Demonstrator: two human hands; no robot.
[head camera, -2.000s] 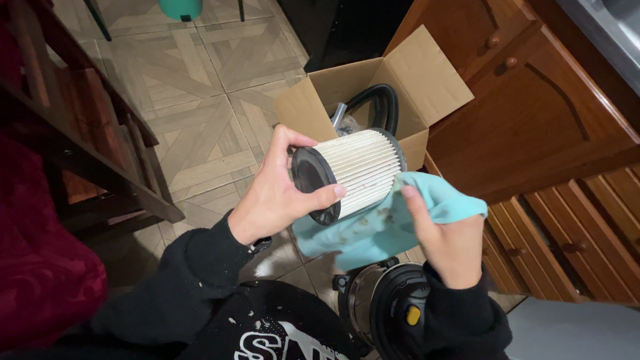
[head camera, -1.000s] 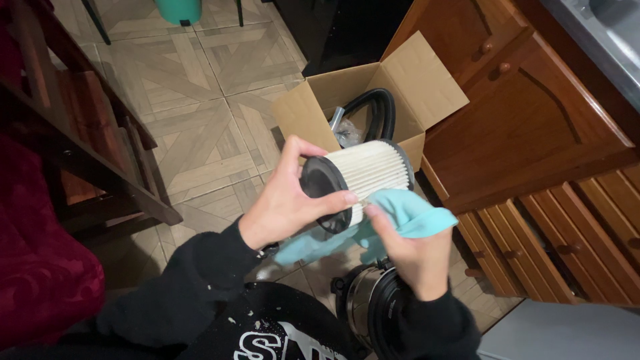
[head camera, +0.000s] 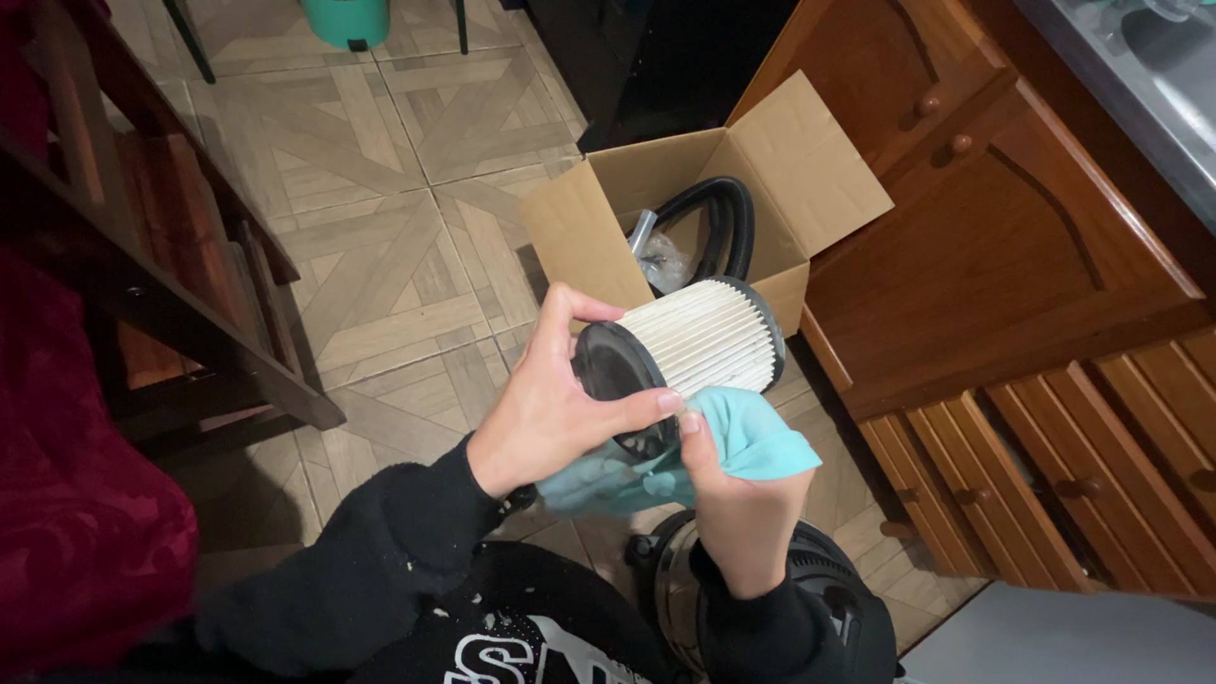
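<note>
My left hand (head camera: 560, 399) grips a pleated cartridge filter (head camera: 708, 332) by its black end cap, thumb and fingers on the rim. The filter lies tilted, its white pleats facing up and right. In my right hand (head camera: 746, 503) is a turquoise cloth (head camera: 760, 432), pinched by the thumb against the lower edge of the black cap; the cloth hangs beneath the filter. Below my right forearm stands a canister vacuum cleaner (head camera: 679, 589) with a black top, partly hidden by the sleeve.
Beyond the filter, an open cardboard box (head camera: 579, 237) holds a black hose (head camera: 741, 228) and a plastic bag (head camera: 665, 263). Wooden cabinets (head camera: 988, 228) and a metal sink (head camera: 1140, 85) are at right. A wooden chair (head camera: 190, 285) stands at left, and a turquoise bucket (head camera: 347, 19) at the top.
My right hand has moved left along the filter to its black end cap, bringing the cloth with it. My left hand still holds the filter.
</note>
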